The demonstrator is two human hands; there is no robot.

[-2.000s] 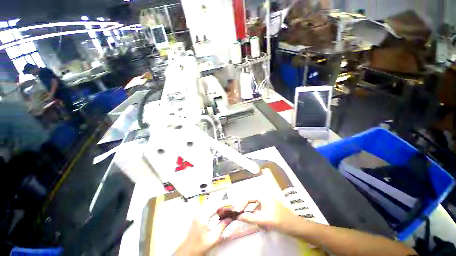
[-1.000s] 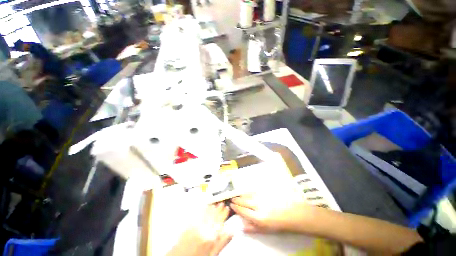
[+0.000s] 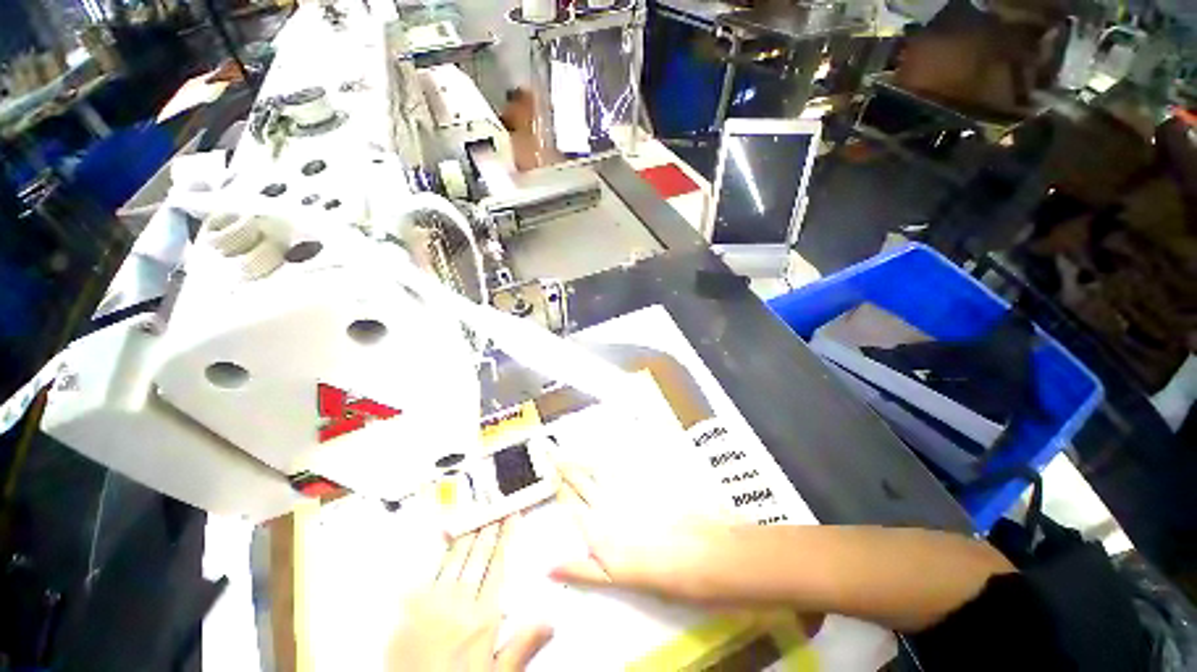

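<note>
The white sewing machine head with a red three-diamond logo stands over the white template board. A small clamp frame lies under the head, with a dark piece showing in its window. My left hand lies on the board just in front of the frame, fingers pointing at its near edge, washed out by glare. My right hand lies flat at the frame's right side, fingertips near its corner. I see nothing held in either hand.
A blue bin with black pieces and pale card stands to the right. A control panel stands behind the dark machine table. Thread cones show at the top. Printed lettering runs along the board's right side.
The view has moved closer to the machine. My hands have gone from being together around a small dark item to lying apart and flatter at the clamp frame. The dark piece now shows in its window.
</note>
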